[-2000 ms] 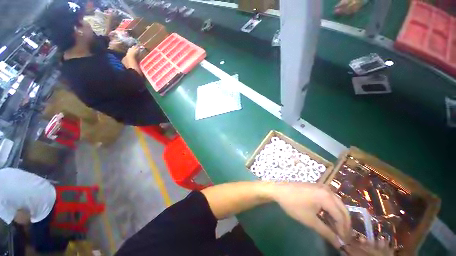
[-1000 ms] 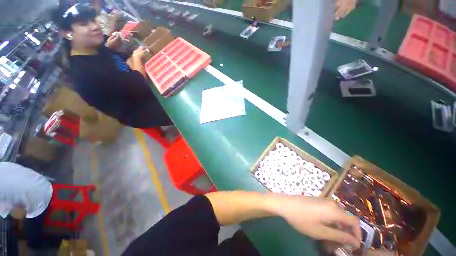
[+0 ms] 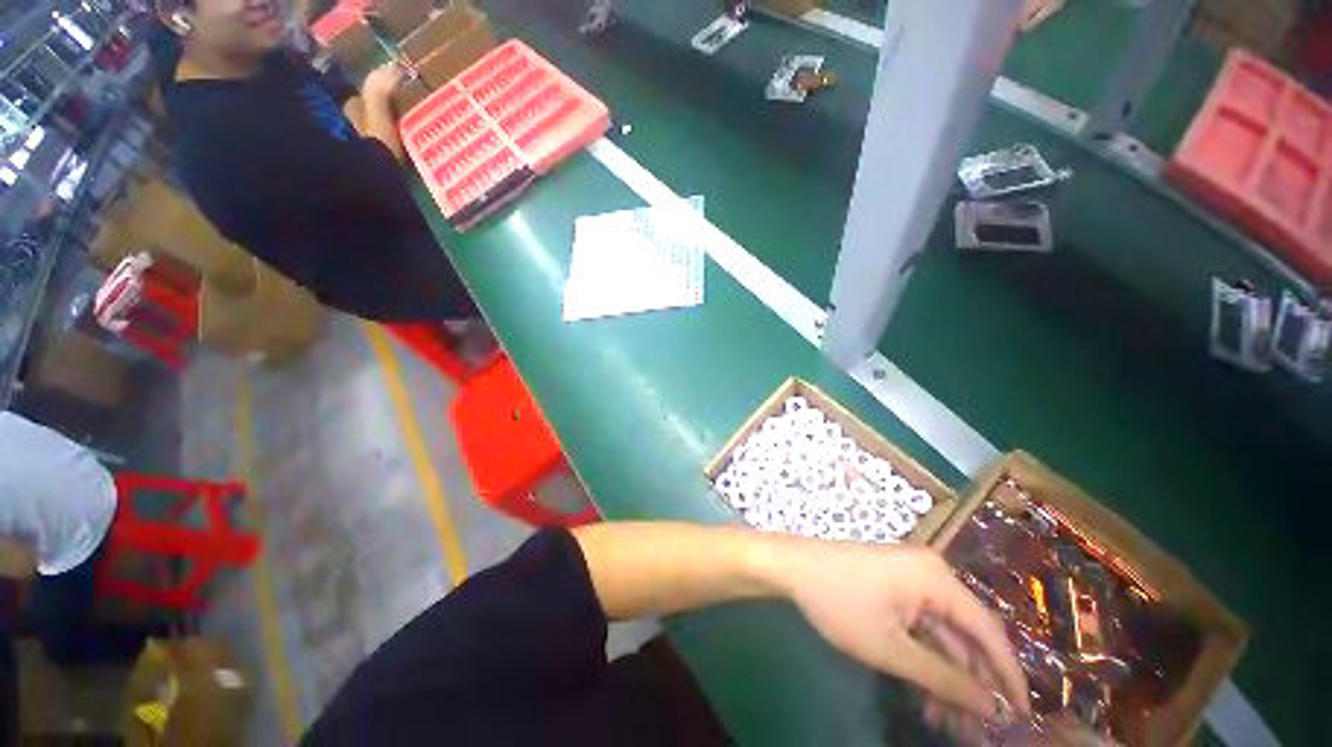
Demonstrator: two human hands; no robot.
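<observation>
My left hand reaches in from the bottom, its fingers bent down at the near left edge of a cardboard box of shiny copper-coloured parts. Something small and shiny shows at its fingertips, too blurred to tell whether it is held. Part of my right hand shows at the bottom edge, cut off and blurred; its grip is hidden. A shallow cardboard box full of white ring parts stands left of the copper parts box, above my left forearm.
A bubble-wrap sheet and red-pink tray lie on the green bench. A grey post stands behind the boxes. Beyond it are pale frames and another red tray. A seated person and red stools are left.
The view has shifted slightly. The white frame seen at my hands earlier no longer shows clearly. My left hand's fingers have tilted further down, and my right hand shows only at the edge.
</observation>
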